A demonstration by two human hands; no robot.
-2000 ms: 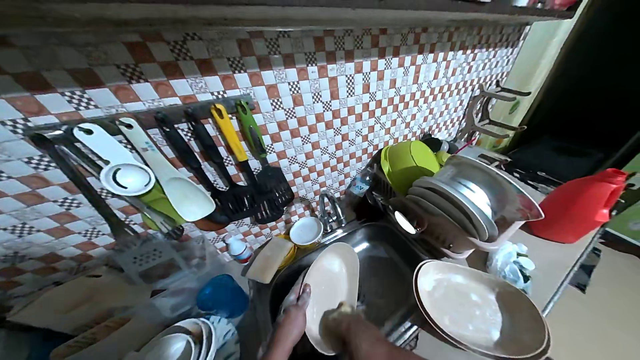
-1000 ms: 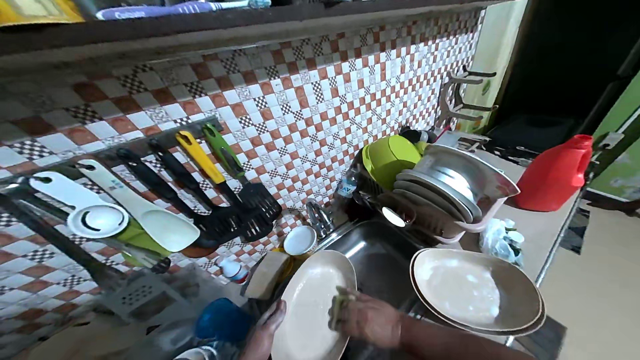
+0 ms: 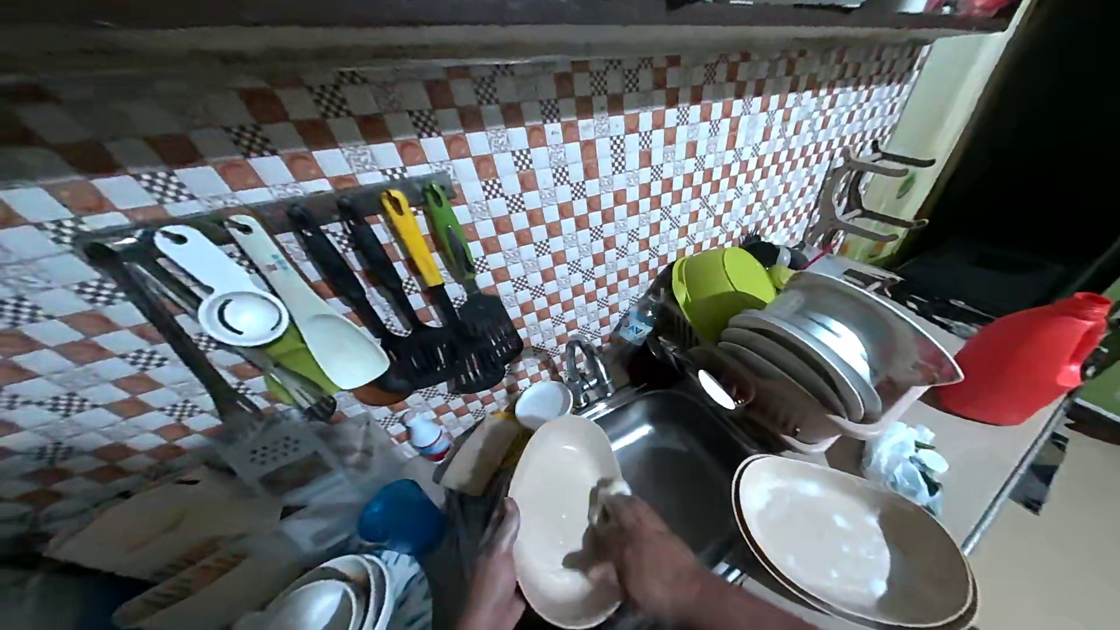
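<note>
An oval cream dish (image 3: 560, 490) is held tilted over the near left part of the metal sink (image 3: 678, 455). My left hand (image 3: 497, 569) grips its left rim. Against the inside of the dish, near its right rim, my right hand (image 3: 643, 551) holds a pale sponge or cloth (image 3: 605, 499), partly hidden by the fingers. Behind the dish are the faucet (image 3: 588, 372) and a small white bowl (image 3: 543, 404). More oval cream dishes (image 3: 840, 534) lie stacked to the right of the sink.
A rack (image 3: 862, 427) with plates and a metal pot (image 3: 875, 332) stands behind right, beside a green basin (image 3: 722, 293) and a red jug (image 3: 1019, 359). At left are a blue bowl (image 3: 401, 518), stacked white bowls (image 3: 319, 604) and hanging utensils (image 3: 328, 341). A shelf (image 3: 525, 39) crosses above.
My right hand has shifted the sponge or cloth within the dish, while my left hand keeps hold of its left side. The view has swung somewhat.
</note>
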